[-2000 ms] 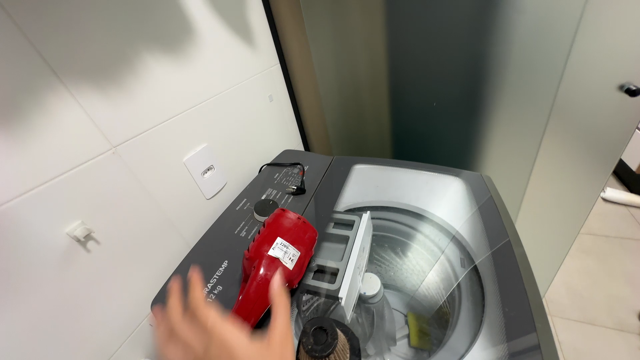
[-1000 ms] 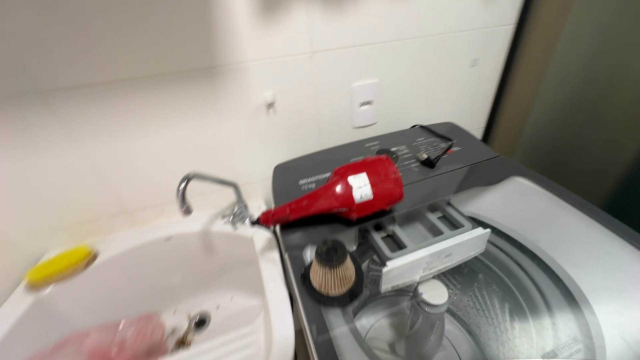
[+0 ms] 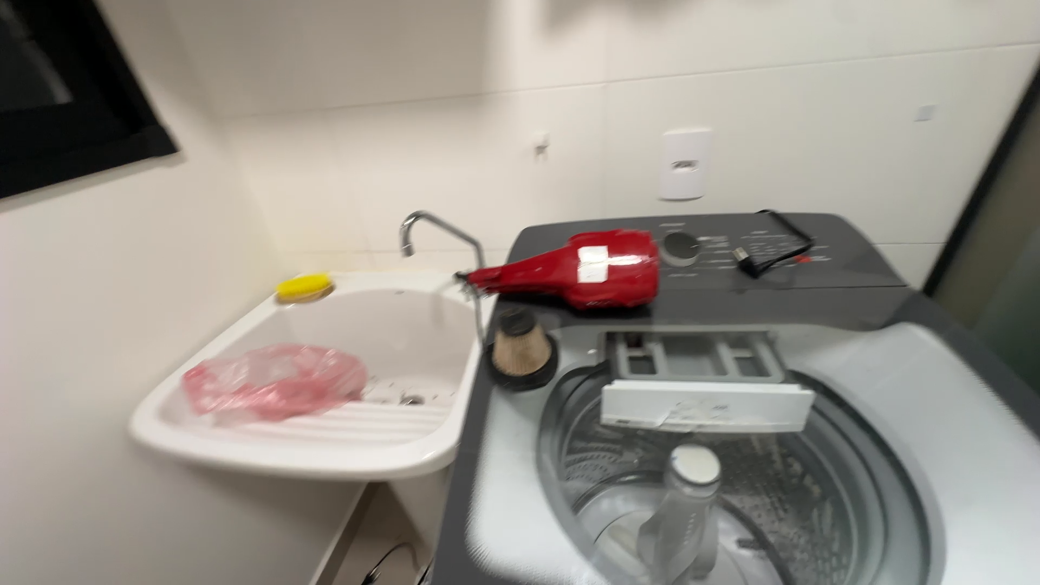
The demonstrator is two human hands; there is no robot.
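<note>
Neither my left hand nor my right hand shows in the head view now. A red plastic housing, seemingly part of a handheld vacuum cleaner (image 3: 613, 268), lies on its side on the back panel of a grey top-loading washing machine (image 3: 731, 305), its narrow end toward the sink. Just in front of it, a pleated cone filter (image 3: 521, 349) stands on the machine's left corner. A short black cable with a plug (image 3: 784, 256) rests on the control panel. The detergent drawer (image 3: 707, 406) juts out over the drum, where the agitator (image 3: 686, 512) is visible through the top.
To the left is a white laundry sink (image 3: 301, 467) with a crumpled pink plastic bag (image 3: 280, 380) inside and dark specks near its drain. A yellow brush (image 3: 305, 287) sits on the rim. The metal faucet (image 3: 439, 223) curves over the sink. A wall outlet (image 3: 685, 165) is behind the machine.
The hand seen near the red housing two seconds ago is out of view. The view has swung left, bringing the sink into sight.
</note>
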